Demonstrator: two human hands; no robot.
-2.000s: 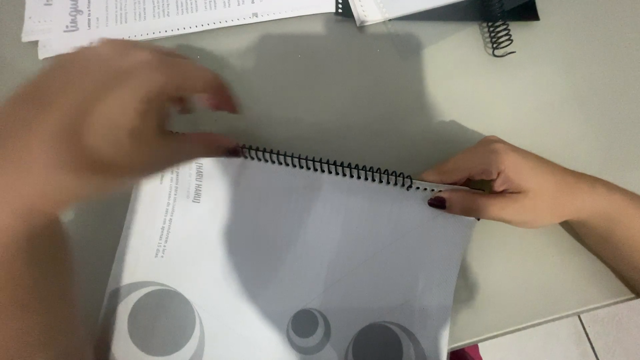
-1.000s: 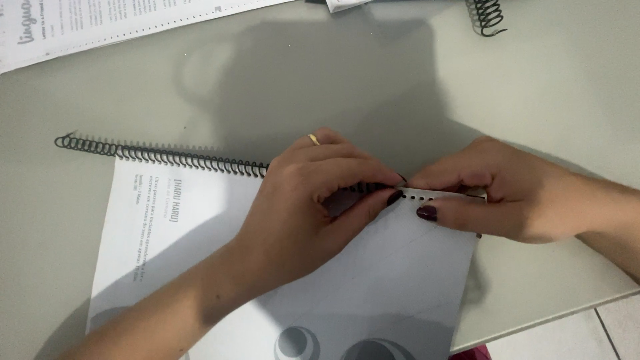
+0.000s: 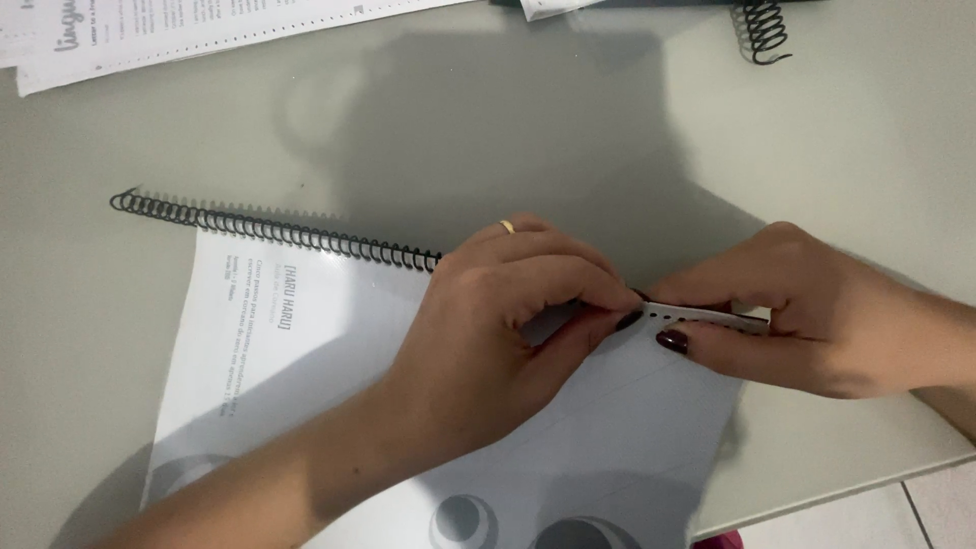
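A black spiral binding coil (image 3: 305, 232) runs through the punched edge of a printed paper booklet (image 3: 366, 320), and its loose end sticks out past the booklet's left corner. My left hand (image 3: 511, 313), with a gold ring, pinches the coil between thumb and forefinger near the right part of that edge. Just beside it, my right hand (image 3: 770, 313) grips the booklet's edge, thumb on top and fingers behind. Between and under the fingertips a row of punched holes without coil shows. The coil's leading tip is hidden by the fingers.
Loose punched printed sheets (image 3: 191, 34) lie at the table's far left. Another black coil (image 3: 765, 30) lies at the far right beside a dark sheet and white paper (image 3: 549, 6). The table's near edge (image 3: 839, 497) runs along the lower right, above a tiled floor.
Two seconds ago my left hand was raised over the booklet's left part; it has since moved right and holds the coil beside my right hand. My right hand has stayed at the booklet's edge.
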